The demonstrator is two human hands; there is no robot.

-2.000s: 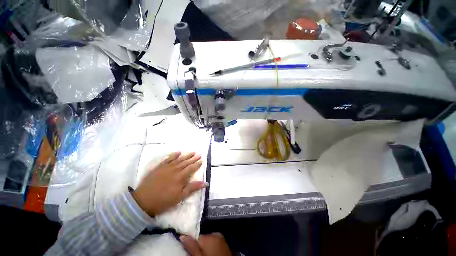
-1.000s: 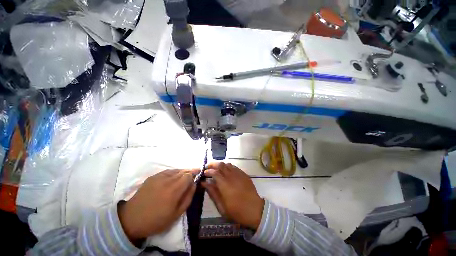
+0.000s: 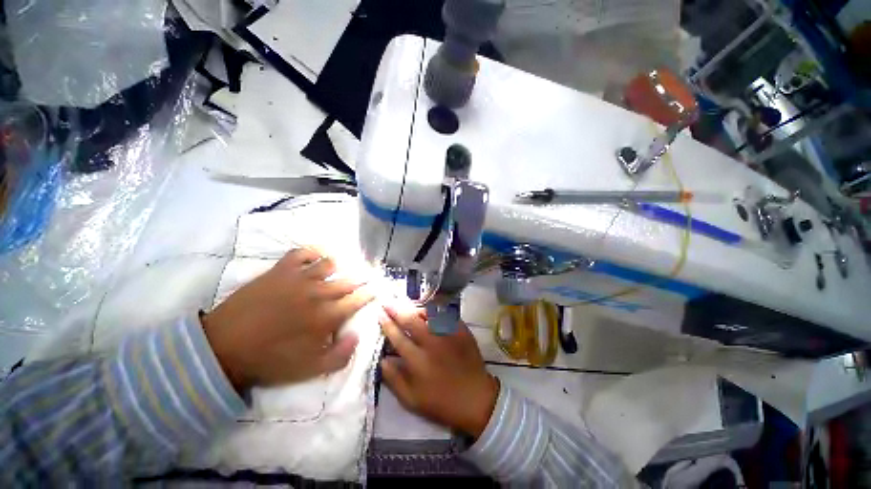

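Observation:
The white quilted lining (image 3: 181, 287) lies on the table left of and in front of the needle area (image 3: 406, 287). My left hand (image 3: 286, 320) rests flat on the lining, fingers spread towards the needle. My right hand (image 3: 439, 368) is at the lining's right edge, fingertips close to the needle area and near my left fingertips. The thin dark seam edge (image 3: 371, 420) runs down the lining's right side towards the front. Bright light washes out the fingertips and the needle, so whether the fingers pinch the fabric is hard to see.
The white sewing machine head (image 3: 554, 172) spans the right, with a grey pen (image 3: 602, 196) and blue pen (image 3: 688, 223) on top. Yellow-handled scissors (image 3: 527, 334) lie below it. An off-white flat piece (image 3: 649, 406) is at right. Clear plastic (image 3: 124, 210) lies at left.
My left hand has moved from the seam edge onto the lining and now lies flatter. My right hand came up from the front edge to the needle. The view has turned and shifted.

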